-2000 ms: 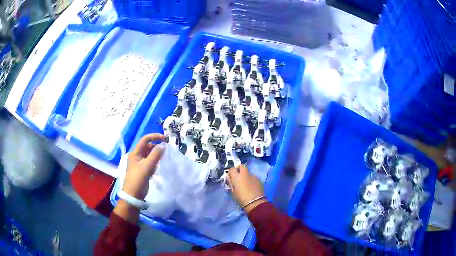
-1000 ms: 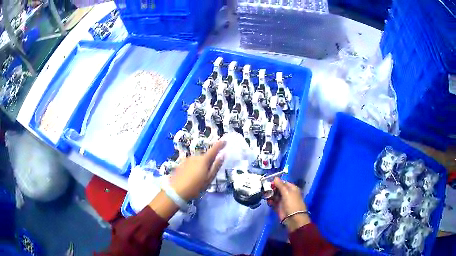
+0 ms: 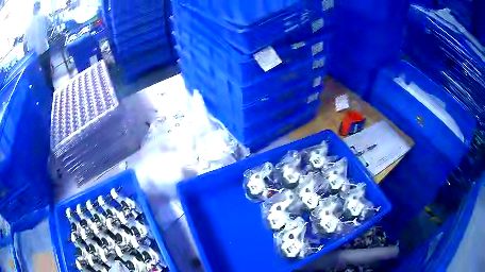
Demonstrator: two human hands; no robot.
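Note:
Neither of my hands shows in the frame. The blue packing tray [image 3: 218,223] lies in front of me, a little right of the middle. Bagged scooters [image 3: 310,190] in shiny crinkled film lie in loose rows on its right part. The blue supply tray [image 3: 139,192] is at the lower left, cut off by the bottom edge. Bare white scooters [image 3: 108,229] with dark seats stand in it in tight rows.
A tall stack of blue trays [image 3: 228,79] stands behind the packing tray. Crumpled clear film [image 3: 202,141] lies left of it. A stack of ribbed clear sheets [image 3: 88,101] is at the left. An orange-red object [image 3: 351,123] and a clipboard [image 3: 380,149] are at the right. A person [image 3: 38,34] is far left.
The view has swung to the right. Both hands, the scooter held by the right hand and the bag heap have left the picture. The tall tray stack and clipboard have come into view.

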